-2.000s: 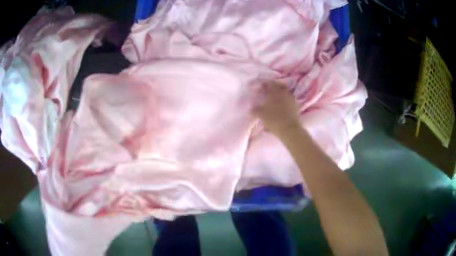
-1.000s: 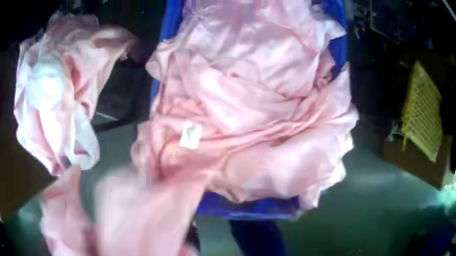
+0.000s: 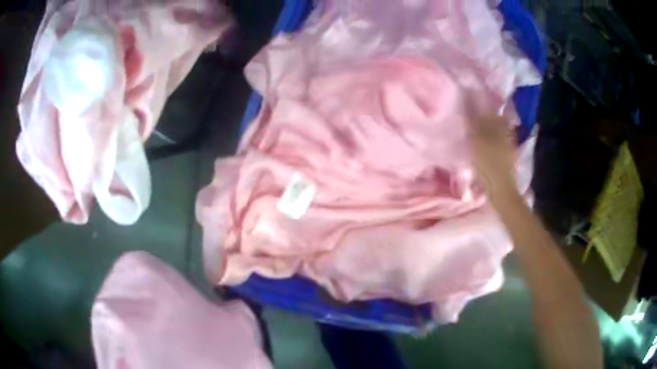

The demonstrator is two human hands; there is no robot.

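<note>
Pink garments [image 3: 403, 245] lie heaped in the blue plastic crate [image 3: 324, 306] and hang over its near rim. A small white label [image 3: 296, 196] shows on the heap. My right hand [image 3: 491, 140], blurred, is at the right side of the heap with its fingers closed on a pink garment [image 3: 425, 108], which is bunched beside them; the fingertips are not clear. A separate piece of pink cloth [image 3: 169, 317] hangs at the lower left, cut off by the frame's bottom edge. My left hand is not in view.
A pink-and-white bundle [image 3: 83, 108] lies left of the crate. A yellow perforated basket [image 3: 616, 212] stands tilted at the right, by a brown cardboard box [image 3: 601, 288]. Green floor [image 3: 162, 209] shows between the bundle and the crate. A dark trouser leg shows below the crate.
The spread pink garment came off the crate to the lower left, exposing the label. My right hand left the heap, then returned at its right side. The cloth there is now bunched up.
</note>
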